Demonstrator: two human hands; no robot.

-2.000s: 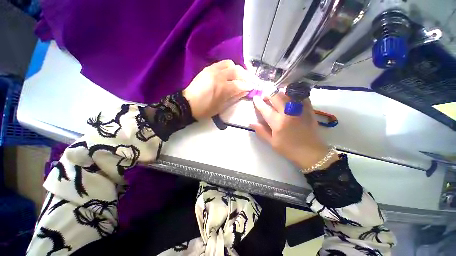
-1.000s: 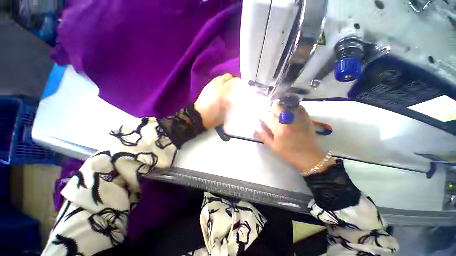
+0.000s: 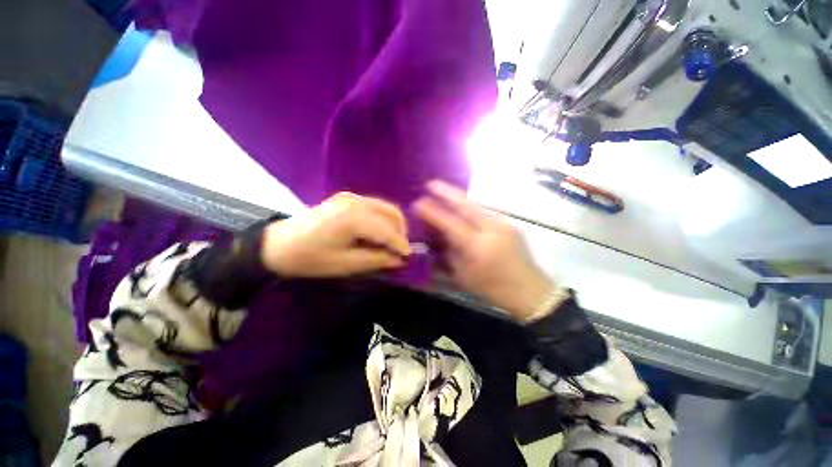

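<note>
The purple cloth (image 3: 365,100) runs from the top of the view over the table's front edge, left of the needle area. My left hand (image 3: 342,235) pinches its edge between thumb and fingers, near the front edge. My right hand (image 3: 479,251) is beside it on the right, blurred, fingers pointing to the left hand; whether it grips the cloth cannot be told. A small pale spot shows on the cloth between the hands. The sewing machine head (image 3: 629,55) is at upper right, its needle area under bright light.
Orange and dark snips (image 3: 593,193) lie on the white table (image 3: 675,242) right of the needle. Blue knobs (image 3: 700,55) and a dark panel (image 3: 771,137) are on the machine. A blue crate (image 3: 41,173) stands at far left. Purple cloth (image 3: 109,264) hangs below the table at left.
Both hands have moved from the needle area towards me, to the table's front edge. The purple cloth has come along and now lies away from the needle.
</note>
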